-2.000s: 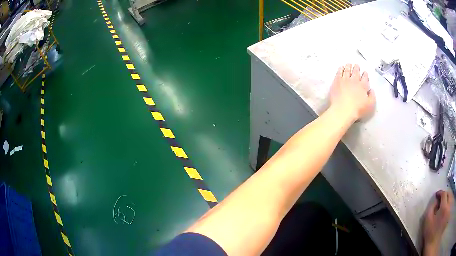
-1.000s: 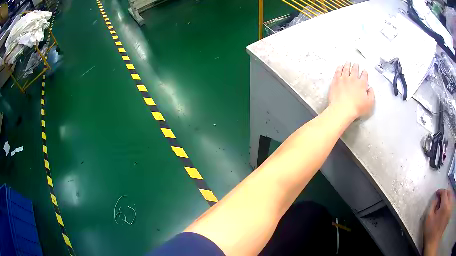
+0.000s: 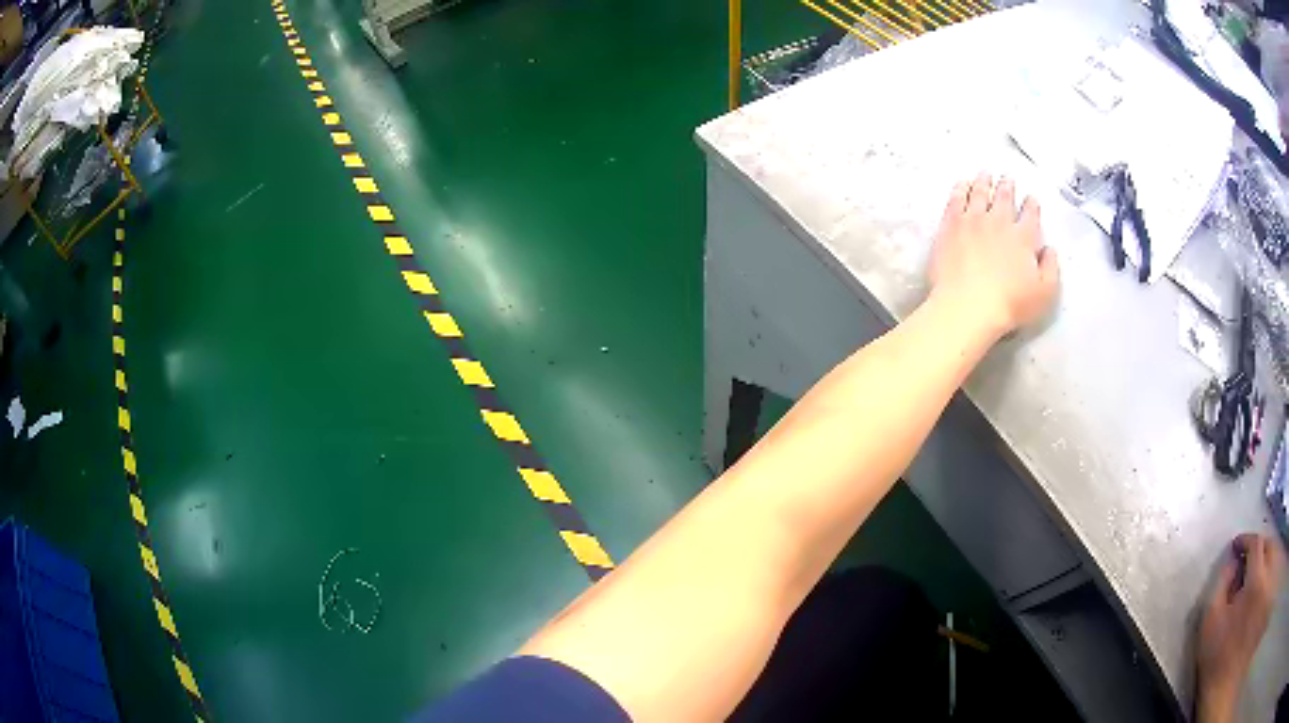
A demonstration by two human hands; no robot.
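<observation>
My left hand (image 3: 994, 257) lies palm down on the pale worktable (image 3: 834, 170) near its front edge, fingers a little apart, holding nothing visible. My right hand (image 3: 1238, 616) rests on the table at the lower right, partly cut off by the picture's edge. Its fingers are curled and I cannot tell whether it holds anything. Dark pliers (image 3: 1129, 226) with spread handles lie on white paper (image 3: 1166, 141) right of my left hand. Black shears (image 3: 1238, 410) lie above my right hand, untouched.
Clear plastic bags (image 3: 1258, 212) and dark strips (image 3: 1219, 88) are heaped at the table's right. A yellow wire rack (image 3: 905, 17) stands beyond the table. A blue crate (image 3: 54, 629) stands on the green floor at lower left. Striped tape (image 3: 443, 324) crosses the floor.
</observation>
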